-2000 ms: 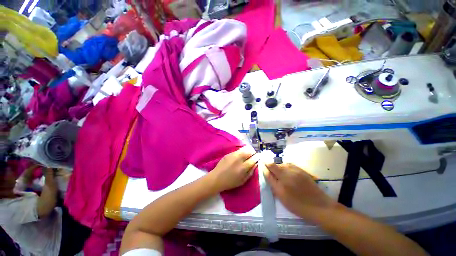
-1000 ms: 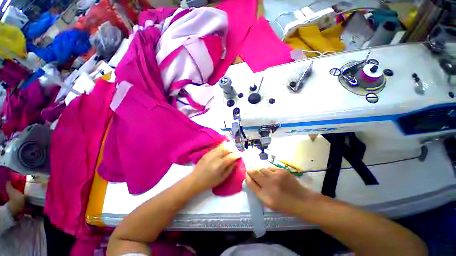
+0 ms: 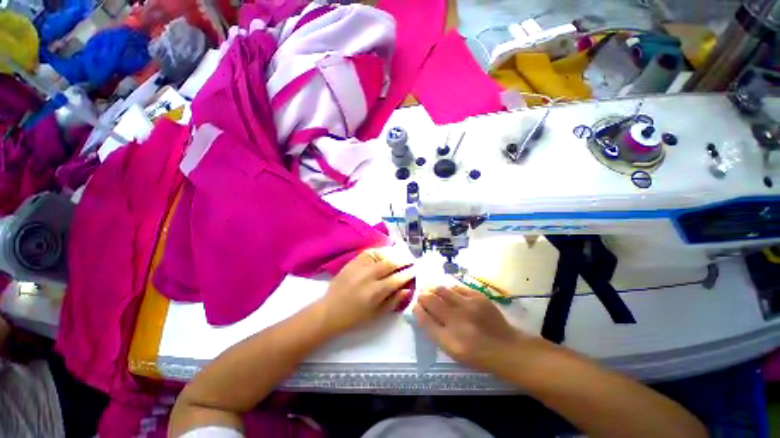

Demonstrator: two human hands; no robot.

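Note:
A magenta knit piece (image 3: pixel 248 222) lies on the white table left of the needle, its narrow end running under my left hand (image 3: pixel 369 287). My left hand presses on that end with bent fingers. My right hand (image 3: pixel 462 318) is just right of it, fingertips on a pale strip (image 3: pixel 425 349) that hangs down toward the table's front edge. The presser foot and needle (image 3: pixel 446 252) of the sewing machine (image 3: pixel 556 184) are just above my fingertips. The strip's upper end is washed out by glare.
Black strips (image 3: pixel 583 278) lie crossed under the machine arm. Thin green-yellow snips (image 3: pixel 483 289) lie right of the needle. Pink-and-white garment parts (image 3: pixel 329 94) are bunched behind. More magenta pieces (image 3: pixel 120 248) drape over the left table edge beside a yellow-orange strip (image 3: pixel 147 338).
The magenta end once below my left hand has drawn up and is now mostly hidden by it. The pale strip hangs less far down. My hands stay close together below the needle.

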